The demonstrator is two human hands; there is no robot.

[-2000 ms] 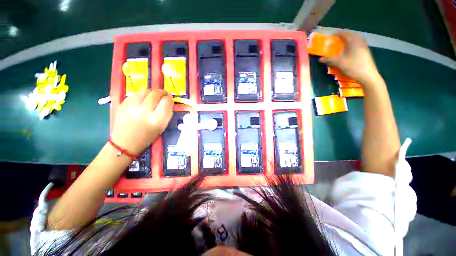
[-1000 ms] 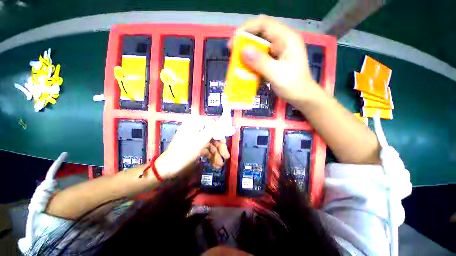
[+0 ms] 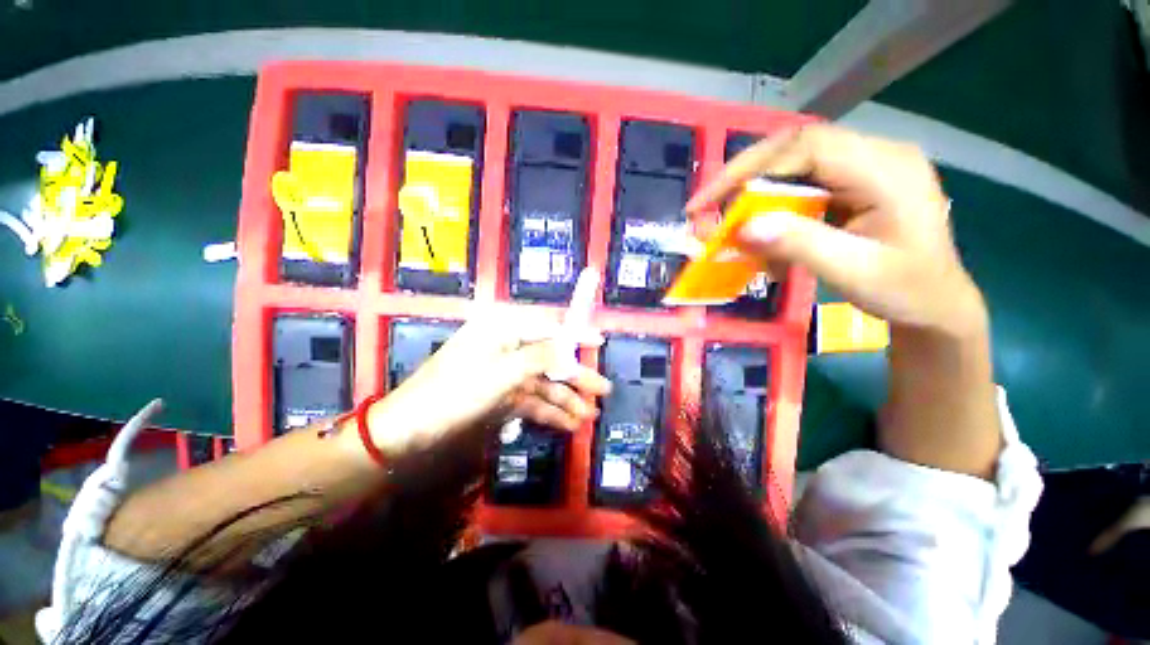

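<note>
My right hand holds an orange battery, tilted, above the right part of the red-pink tray. My left hand is over the tray's middle and holds a white tab between its fingers. Two phones at the back left hold yellow batteries, each with a yellow tab on it. The back-row middle phone is open, with no battery. Front-row phones are also open, partly hidden by my left hand and dark hair.
A heap of yellow and white tabs lies on the green bench at the left. Another orange battery lies by the tray's right edge. A white tab sticks out at the tray's left edge. A metal rail runs behind the tray.
My right hand brought a battery from the right-hand pile over the tray, then moved back rightward with it, now tilted. My left hand moved from the back-left phones to the middle, holding a white tab.
</note>
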